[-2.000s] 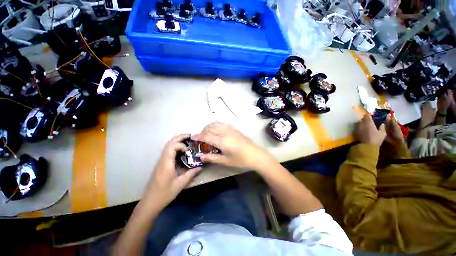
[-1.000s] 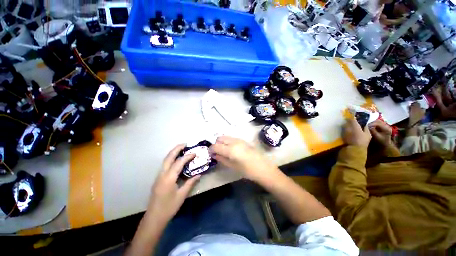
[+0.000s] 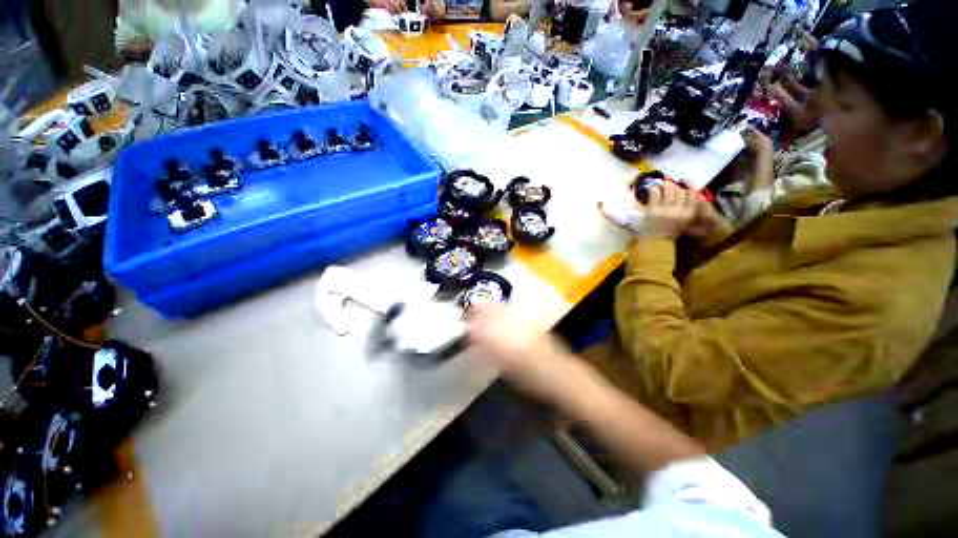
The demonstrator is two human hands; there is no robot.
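My right hand (image 3: 504, 338) is blurred, at the bench's near side. Its fingers are on the right edge of a round black unit (image 3: 424, 330) with a pale centre, also blurred, and they appear to grip it. My left hand is not in view. Filled black units (image 3: 454, 265) are clustered just beyond my right hand, right of the blue bin (image 3: 284, 263). Small black modules on silvery bases (image 3: 193, 214) stand inside the bin. A curved white sheet (image 3: 334, 298) lies in front of the bin, partly behind the held unit.
Black housings (image 3: 118, 370) with thin orange wires are heaped at the left. White casings (image 3: 299, 44) are piled behind the bin. A crumpled clear bag (image 3: 431, 116) lies at the bin's right. A person in a brown jacket (image 3: 756, 305) sits at the right, hands on the bench.
The view has swung right. My left hand has let go of the unit and left the picture. My right hand and the unit are now nearer the white sheet and the cluster.
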